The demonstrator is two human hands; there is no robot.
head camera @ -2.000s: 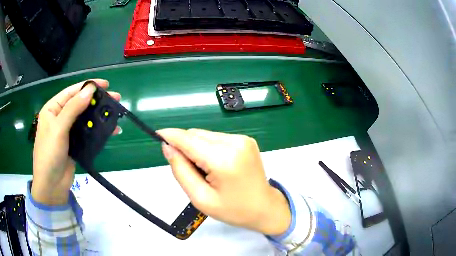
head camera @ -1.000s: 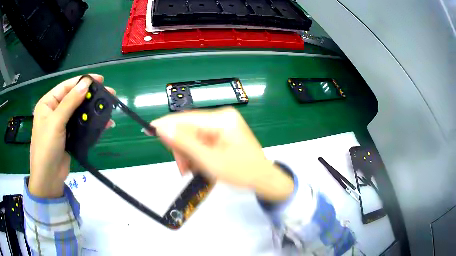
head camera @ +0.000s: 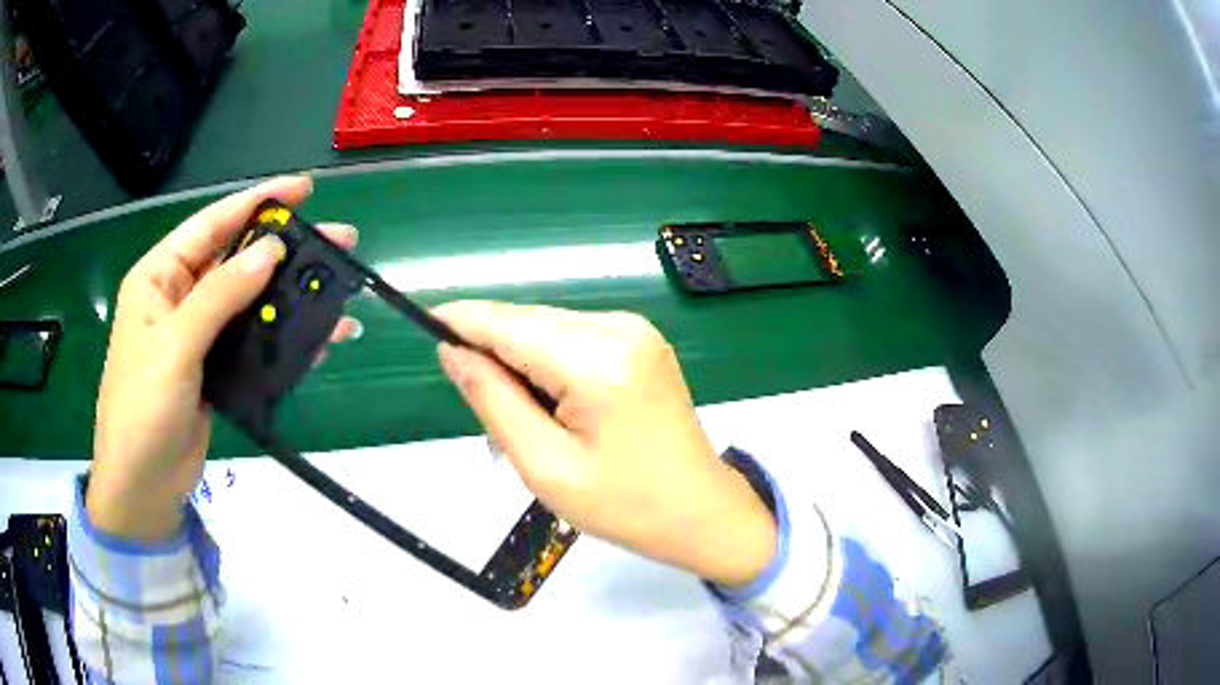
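A black phone middle frame [head camera: 281, 321] with yellow dots at its camera end is held tilted above the white sheet and the belt edge. My left hand [head camera: 161, 361] grips the camera end, thumb on its face near the dots. My right hand [head camera: 609, 435] pinches the upper side rail between thumb and fingers, at about its middle. The lower rail is bare. The far end, with orange-gold areas, shows below my right hand, which covers part of it. Whether my right fingertips also hold a thin strip, I cannot tell.
The green belt [head camera: 562, 348] carries a frame [head camera: 756, 257] and another at the left [head camera: 24, 355]. On the white sheet [head camera: 803, 442] lie tweezers [head camera: 899, 479], a frame at right [head camera: 983, 509] and set-aside frames at left [head camera: 40, 569]. Red tray [head camera: 575, 121] and black trays [head camera: 616, 47] stand beyond.
The held frame has shifted slightly up and right since a second ago. My right hand is sharp now, against the rail, where it was blurred. The belt frames have changed position.
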